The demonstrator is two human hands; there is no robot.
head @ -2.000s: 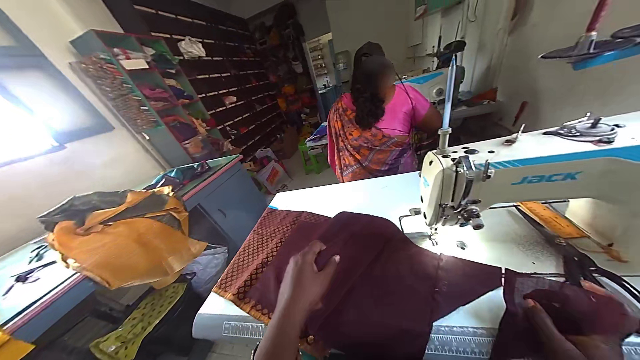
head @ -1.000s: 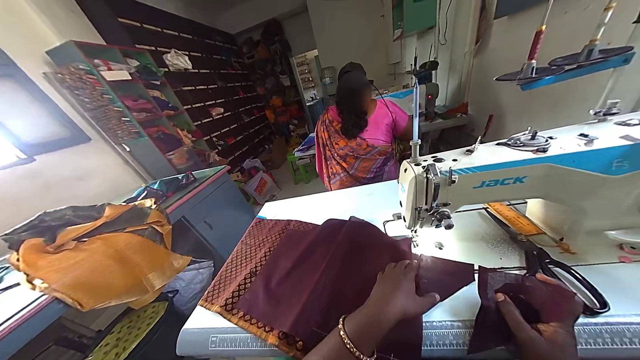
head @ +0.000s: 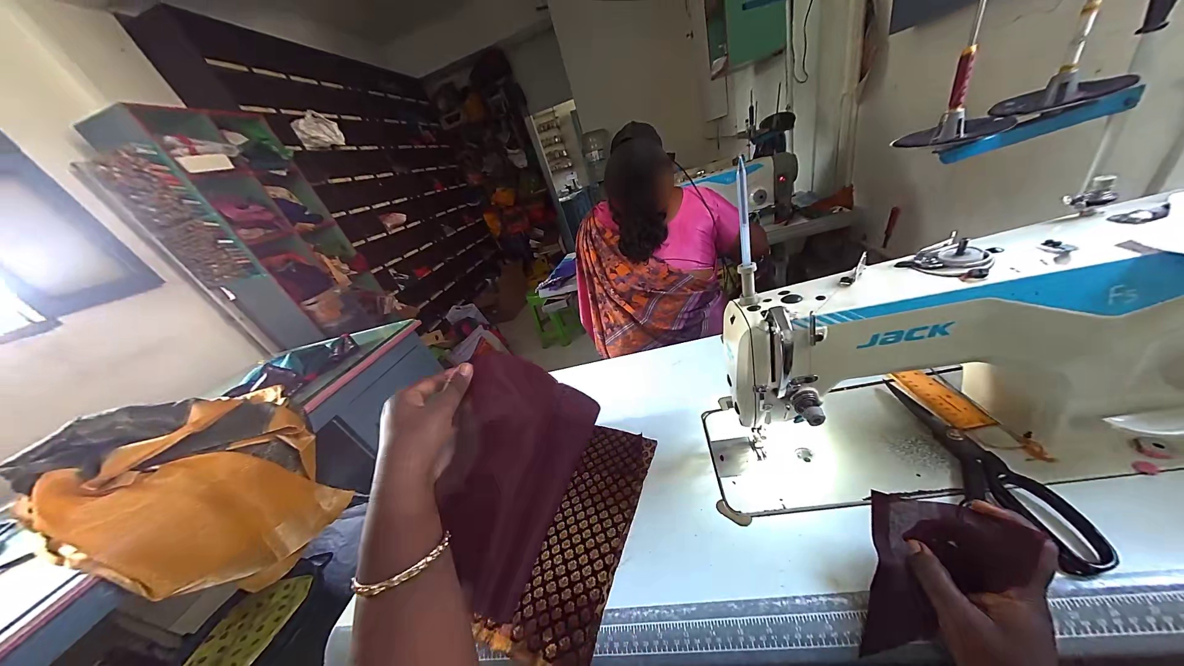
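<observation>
My left hand (head: pixel 421 425), with a gold bangle at the wrist, grips the edge of a maroon fabric piece (head: pixel 513 472) and lifts it at the left of the table. The piece's patterned maroon-and-gold border (head: pixel 592 546) lies beneath it on the table. At the right, my right hand (head: pixel 994 592) holds a smaller dark maroon cloth piece (head: pixel 902 573) close to the front edge. Beside that hand rest black-handled scissors (head: pixel 985 472). Between the hands and farther back stands a white Jack sewing machine (head: pixel 860 342), its needle area lit and without cloth.
An orange ruler (head: pixel 943 400) lies under the machine arm. A measuring scale (head: pixel 721 633) runs along the table's front edge. Orange and black fabric (head: pixel 185 509) is heaped on the left counter. Beyond the table, a person (head: pixel 652 250) sits at another machine. Thread stands (head: pixel 962 120) are at upper right.
My left hand has moved left, away from the machine, and raised part of the large maroon piece. The large piece has left the needle area. My right hand still holds the smaller piece.
</observation>
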